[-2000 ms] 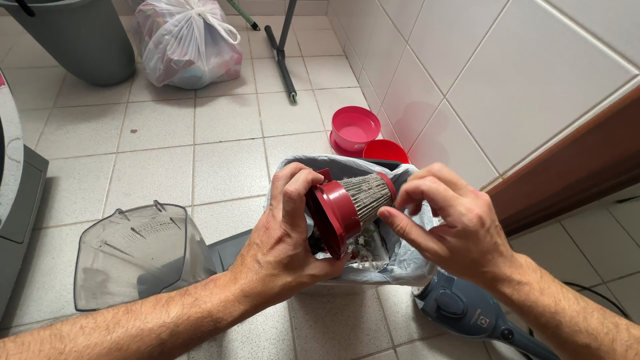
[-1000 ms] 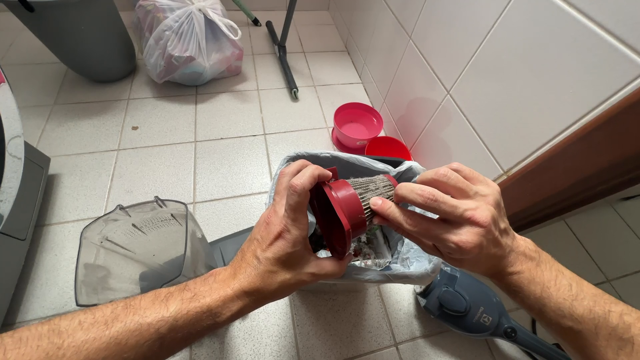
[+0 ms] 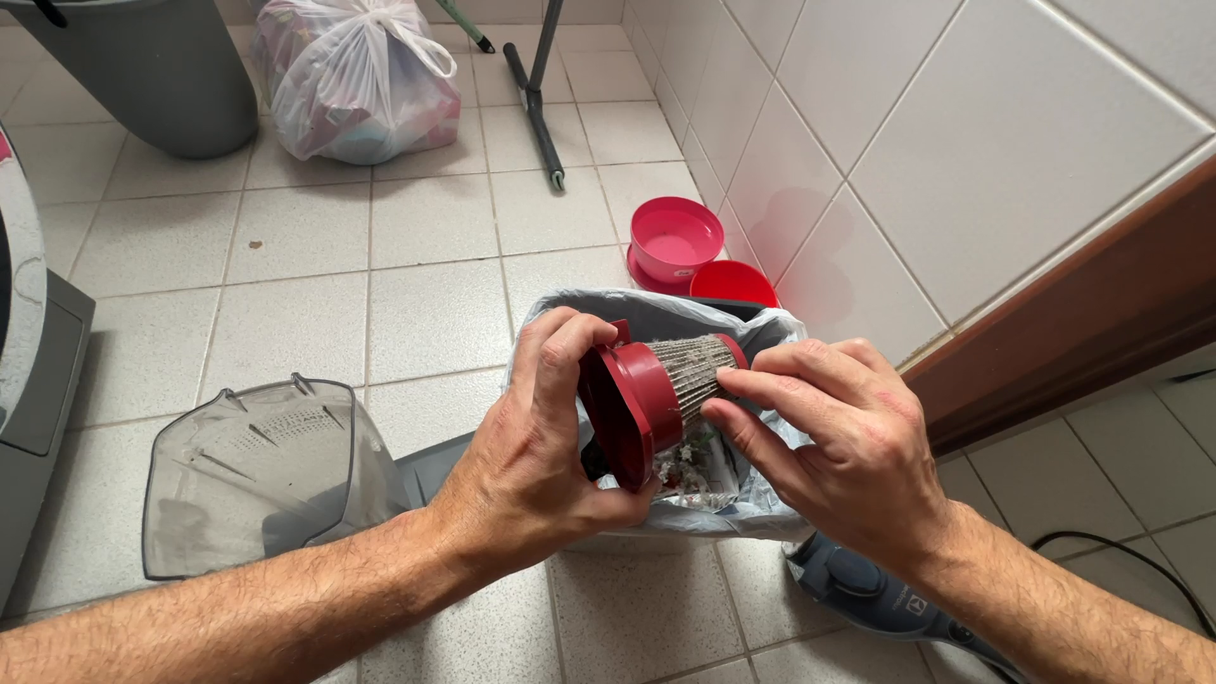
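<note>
My left hand grips the red plastic frame of a pleated vacuum cleaner filter, its open end tilted toward the lower left. Grey dust coats the pleats. The fingertips of my right hand touch the pleats near the narrow red end cap; whether they pinch anything is hidden. Right below both hands is a bin lined with a whitish plastic bag, with dusty debris inside. A transparent grey dust container lies on the floor at the left. The dark blue vacuum cleaner body lies at the lower right, partly behind my right forearm.
Pink and red bowls stand beyond the bin, near the tiled wall. Farther back are a tied plastic bag, a grey bucket and a dark stand leg. A black cord curves at the right.
My right hand's fingers have shifted along the filter pleats, while my left hand keeps its grip on the red frame.
</note>
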